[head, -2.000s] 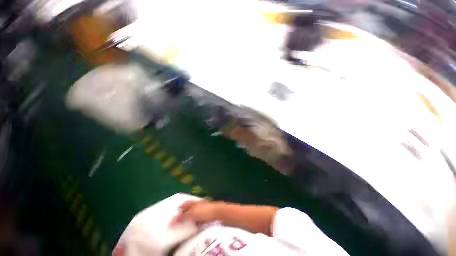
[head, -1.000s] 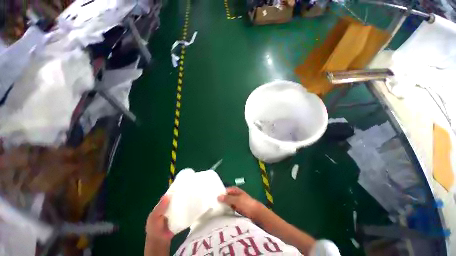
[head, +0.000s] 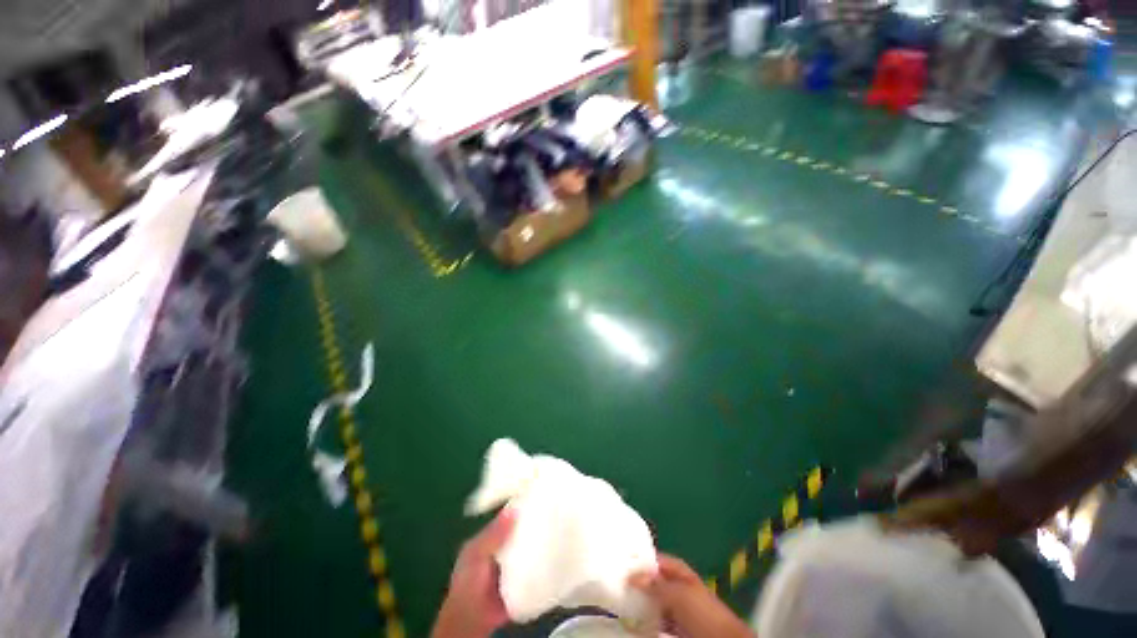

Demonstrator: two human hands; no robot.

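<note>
A bundle of white cloth (head: 571, 538) is held up in front of my body at the bottom middle of the head view. My left hand (head: 480, 576) grips its left edge. My right hand (head: 680, 598) grips its lower right edge, partly cut off by the bottom of the picture. The fingers behind the cloth are hidden. The cloth looks soft and crumpled, with a small flap sticking up at its upper left.
A large white bin (head: 900, 586) stands at the lower right. A long white table (head: 77, 374) runs along the left. A far table (head: 499, 69) has cardboard boxes (head: 542, 231) beside it. White scraps (head: 329, 474) lie on the green floor. A brown blurred object is above the bin.
The view has turned right and up since one second ago, so the bin now shows at the lower right. Both hands still hold the white cloth, and its shape has shifted.
</note>
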